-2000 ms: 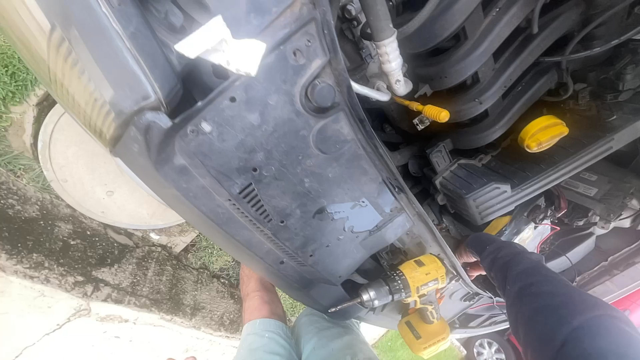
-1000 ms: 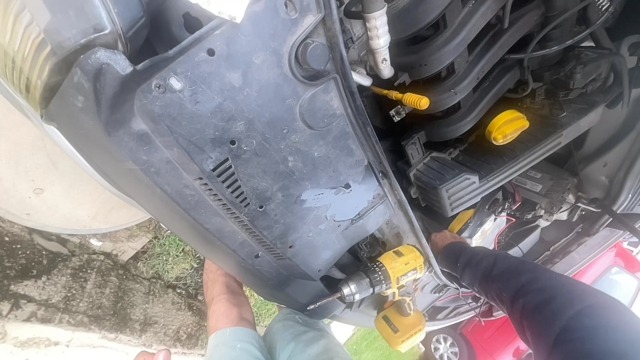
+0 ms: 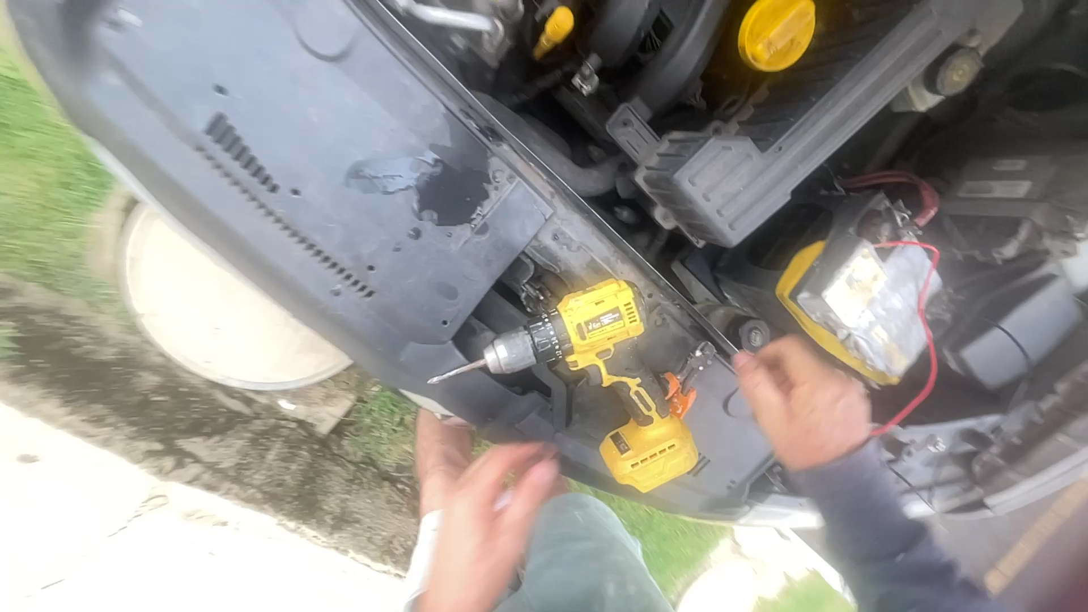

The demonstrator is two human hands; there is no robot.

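Note:
My left hand (image 3: 493, 518), blurred, is raised at the bottom, in front of my legs; whether something small is between its fingers cannot be told. My right hand (image 3: 803, 404), in a dark sleeve, has curled fingers at the inner edge of the car's front panel; its fingertips are blurred. Between the two hands, a yellow and black cordless drill (image 3: 603, 323) lies on the front panel, with a drill bit (image 3: 457, 371) in its chuck. A metal tool with an orange part (image 3: 680, 393) lies against the drill's handle.
The engine bay holds a yellow oil filler cap (image 3: 777, 34), a yellow dipstick handle (image 3: 554, 32), a black plastic housing (image 3: 705, 183) and a silvery wrapped part (image 3: 884, 310) with red wires. The black plastic front panel (image 3: 340, 170) has a ragged hole. A round pale lid (image 3: 221, 297) lies on the ground.
My left hand has come up into view; only its fingertips showed a second ago. My right hand has come out from deeper beside the engine bay edge. The view has moved closer to the drill.

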